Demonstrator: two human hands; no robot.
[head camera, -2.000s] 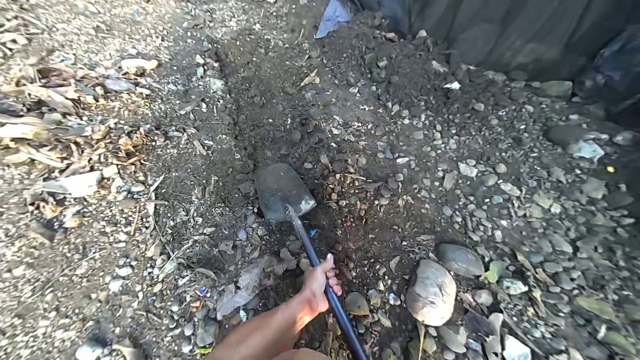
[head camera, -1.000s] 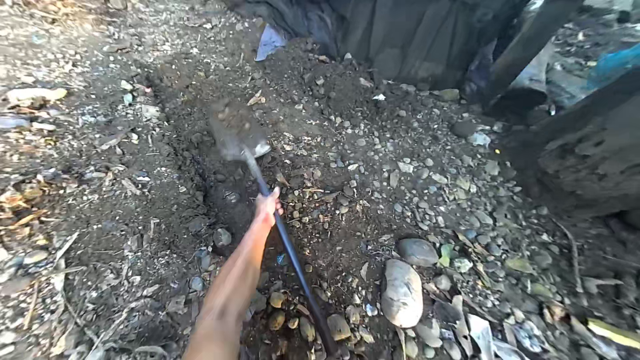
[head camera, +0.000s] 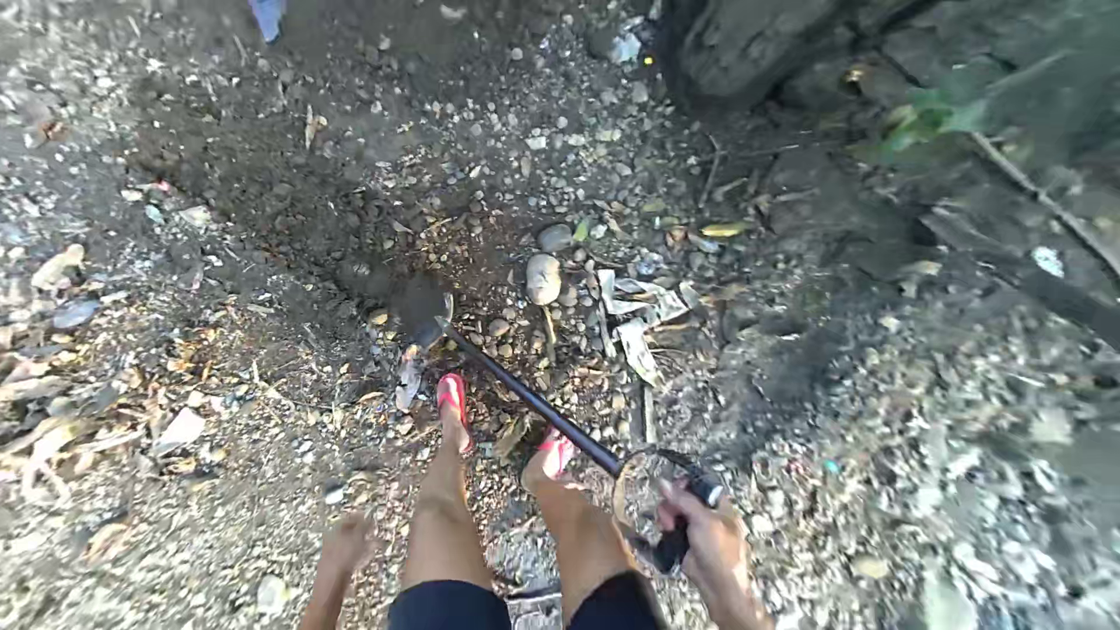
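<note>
A shovel with a dark shaft (head camera: 538, 402) slants from the trench edge toward the lower right. Its metal blade (head camera: 418, 308) is blurred and rests on or near the dark soil in front of my feet. My right hand (head camera: 700, 525) grips the black D-shaped handle (head camera: 672, 541) at the shaft's end. My left hand (head camera: 348, 542) is off the shovel, low and left of my legs, blurred and apparently holding nothing; its fingers are not distinct. A red sandal (head camera: 452, 395) is on my left foot, and another (head camera: 556, 448) is on my right foot, beside the shaft.
A large pale stone (head camera: 543, 279) and a grey stone (head camera: 556, 237) lie ahead of my feet. Crumpled pale scraps (head camera: 643, 306) lie right of them. Dry leaves (head camera: 52, 433) litter the left, and a branch (head camera: 1041, 206) crosses the upper right.
My left hand has let go of the shaft and moved down beside my legs. The shovel blade has come back close to my feet. The view has tilted down strongly.
</note>
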